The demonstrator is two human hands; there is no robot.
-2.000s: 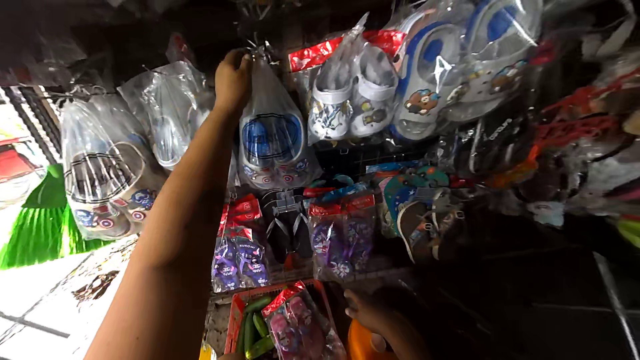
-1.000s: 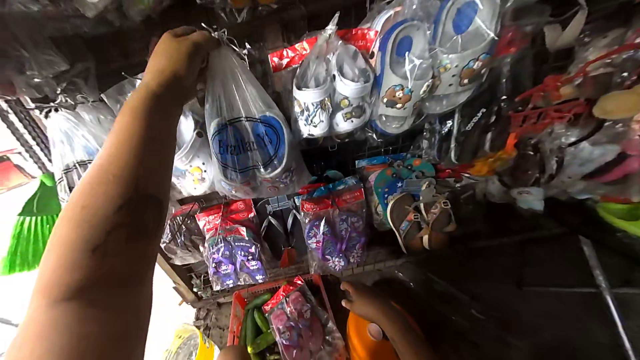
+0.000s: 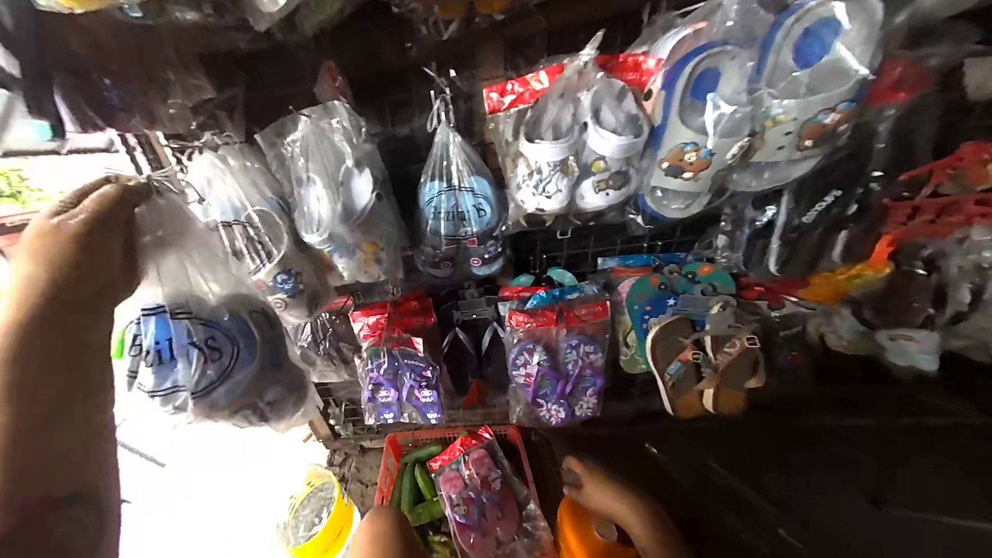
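Observation:
My left hand (image 3: 93, 232), at the far left, grips the knotted top of a clear plastic bag (image 3: 225, 356) holding a pair of dark and blue clogs; dark lettering shows through the film. The bag hangs below the hand, in front of other bagged shoes. A similar bag with light blue clogs (image 3: 461, 209) hangs from the rack at centre. My right hand (image 3: 597, 484) is low and to the right, fingers curled, beside an orange object (image 3: 585, 531). Whether it holds something is unclear. Left of it, bagged pink slippers (image 3: 484, 496) lie over a red crate (image 3: 391, 457).
Bagged white clogs (image 3: 581, 155) and larger grey-and-blue clogs (image 3: 690, 147) hang to the right. Below hang purple flip-flops (image 3: 554, 380) and brown sandals (image 3: 705, 364). Green vegetables (image 3: 418, 484) lie in the crate. A yellow bucket (image 3: 322, 511) stands at lower left.
My left hand has drawn the bagged clogs leftward from the middle of the rack, off their hanging place. A similar bag now shows there. My right hand has stayed low.

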